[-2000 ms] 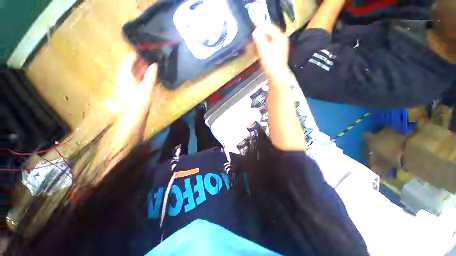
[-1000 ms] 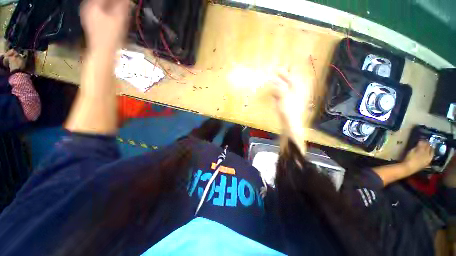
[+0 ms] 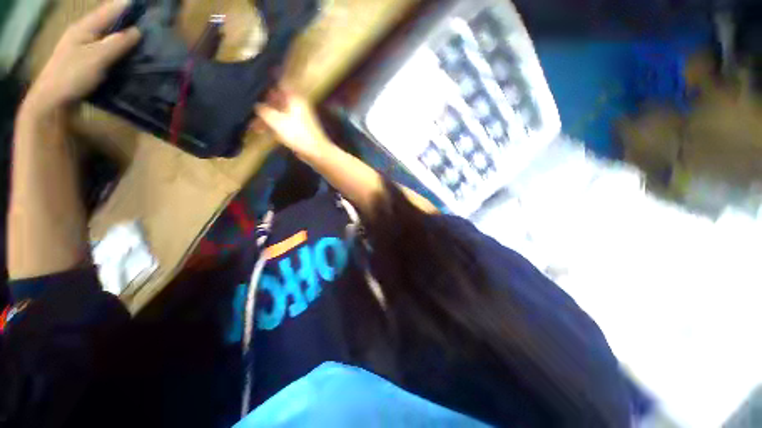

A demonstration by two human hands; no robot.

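Observation:
A black speaker housing (image 3: 146, 88) with one round hole lies over the tan bench at the upper left. Bench shows through the hole. A red wire (image 3: 181, 100) runs across the housing, and a small dark wire end shows over the hole. My left hand (image 3: 79, 58) holds the housing's left edge, thumb on top. My right hand (image 3: 288, 121) is at the housing's right lower edge, blurred; I cannot tell whether it grips the housing.
A white driver tray (image 3: 393, 113) with rows of silver drivers stands right of the bench (image 3: 180, 188). White sheets (image 3: 618, 276) lie below it. A crumpled white rag (image 3: 124, 255) lies on the bench at left. Blurred brown boxes (image 3: 710, 117) and something blue are at the upper right.
The view has swung right from the bench stretch with wires and finished housings to the driver tray. My left hand now holds an empty housing; my right hand has come to its edge.

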